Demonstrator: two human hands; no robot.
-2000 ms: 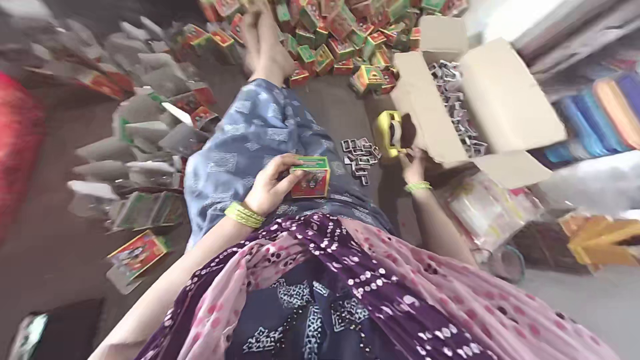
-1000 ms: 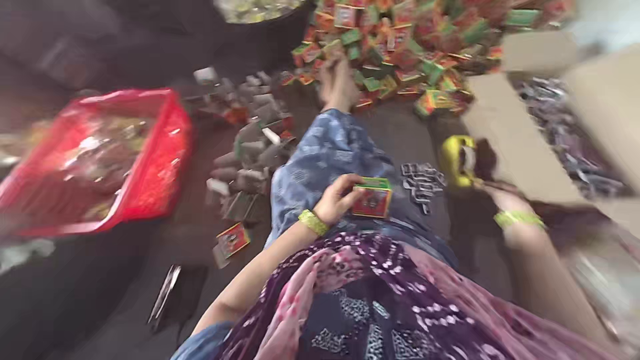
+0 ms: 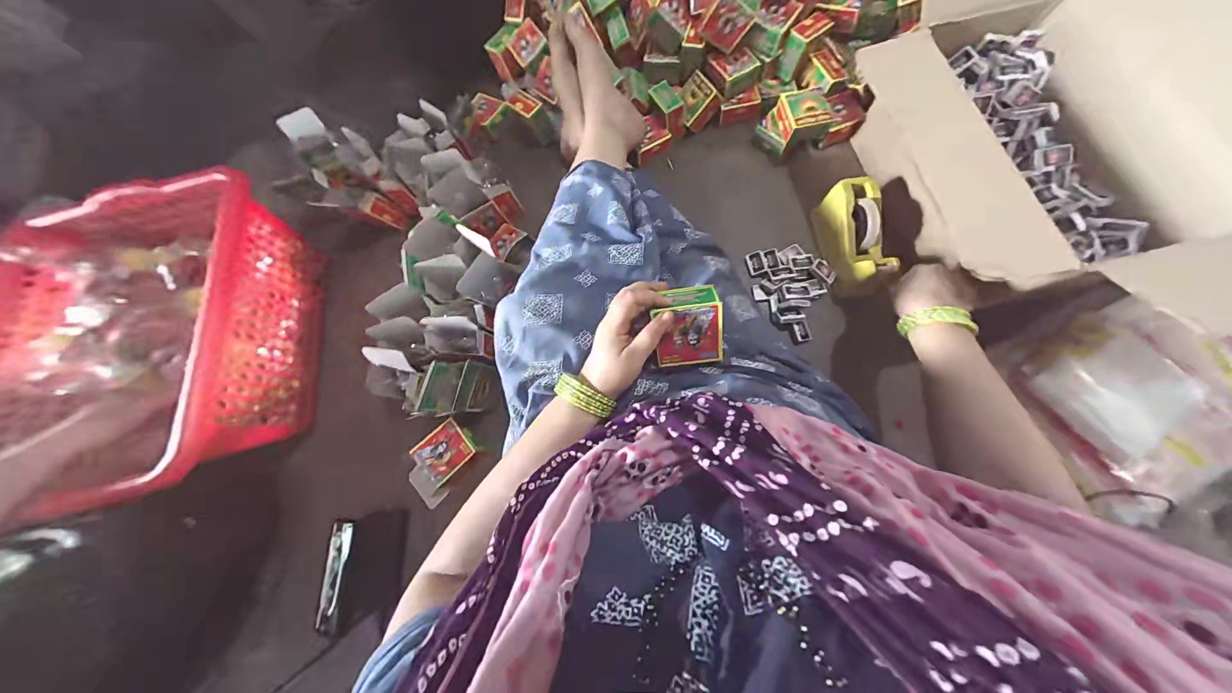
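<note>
My left hand grips a small red and green printed carton on my lap, fingers over its left side. My right hand is at the near end of a yellow tape dispenser, beside the flap of a large cardboard box; its fingers are partly hidden, so I cannot tell whether they hold anything. Between my leg and the dispenser lies a small heap of dark-framed pieces. Many similar pieces fill part of the cardboard box.
A heap of printed cartons lies beyond my feet. Open, upright cartons stand left of my leg, with one carton nearer me. Further left are a red plastic basket, another person's arm over it, and a dark flat object. Plastic packs lie right.
The view has shifted. The carton stays in my left hand, and my right hand remains beside the tape dispenser. Another person's arm now shows at the red basket.
</note>
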